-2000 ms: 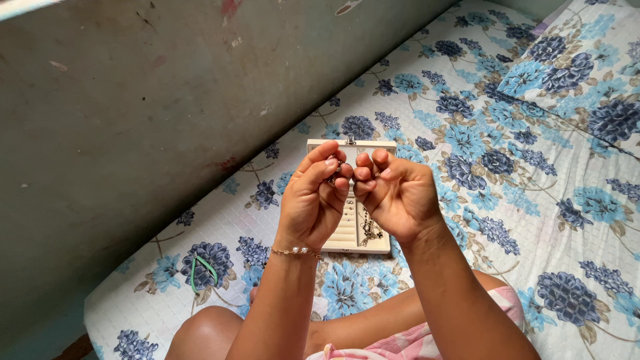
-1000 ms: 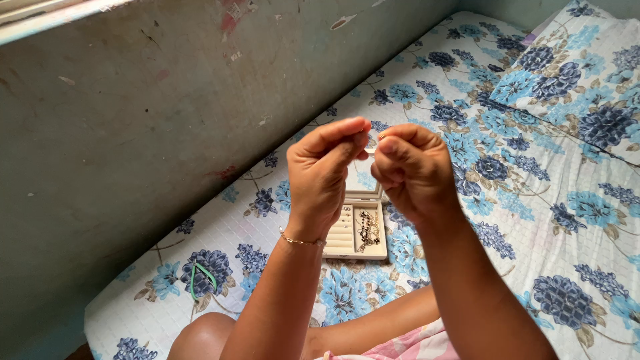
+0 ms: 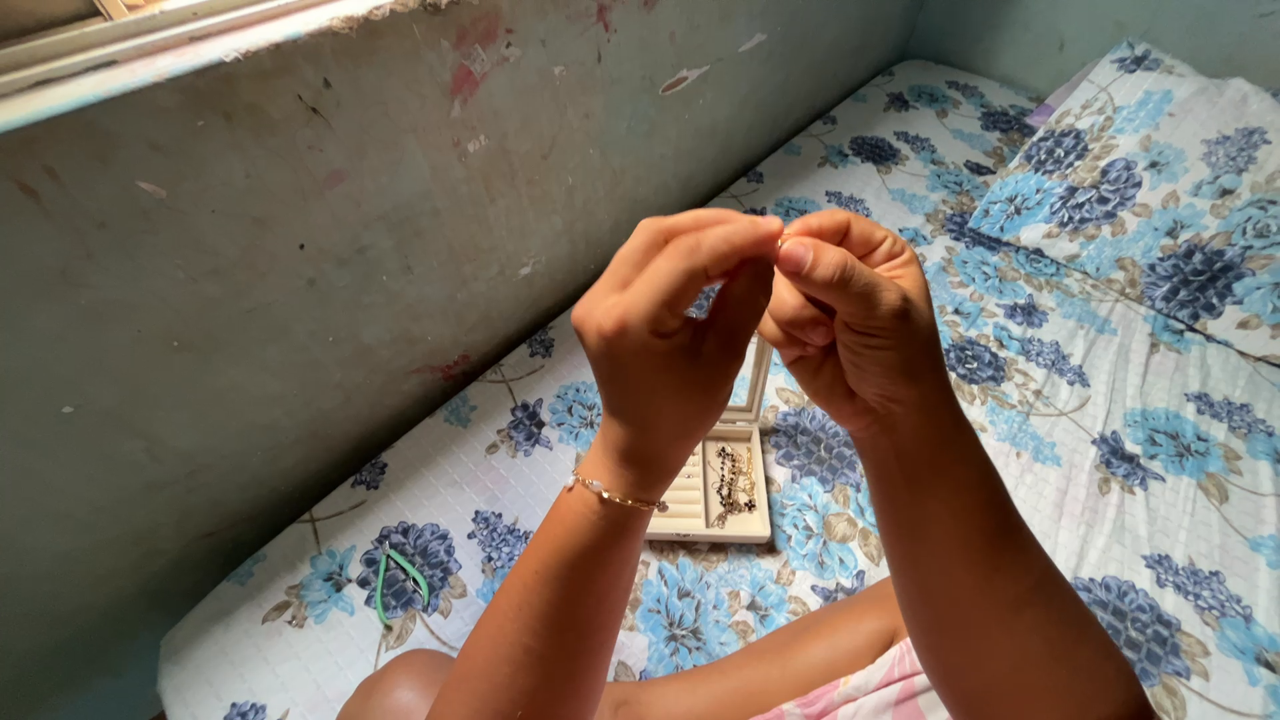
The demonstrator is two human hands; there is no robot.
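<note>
My left hand [image 3: 680, 320] and my right hand [image 3: 860, 310] are raised with their fingertips meeting. A tiny gold-coloured piece of jewelry [image 3: 782, 242] shows between the fingertips, pinched by the right thumb and forefinger. Whether the left fingers also grip it is hard to tell. A gold bracelet [image 3: 610, 494] with pale beads circles my left wrist. Below and behind the hands, an open cream jewelry box [image 3: 763, 500] rests on the bed, partly covered by my left hand. Its right compartment holds dark-beaded and gold chains [image 3: 733, 485]; padded ring rows [image 3: 682, 505] lie beside them.
Green-handled pliers [image 3: 383, 585] lie on the floral bedsheet [image 3: 690, 610] at the lower left. A worn grey wall [image 3: 300, 300] runs along the bed's left side. A floral pillow [image 3: 1180, 200] is at the upper right. My bent legs [image 3: 770, 655] are in front of the box.
Both hands have risen and shifted relative to the box, uncovering more of its raised lid and right compartment than two seconds ago. My left hand has turned, its back now facing the camera.
</note>
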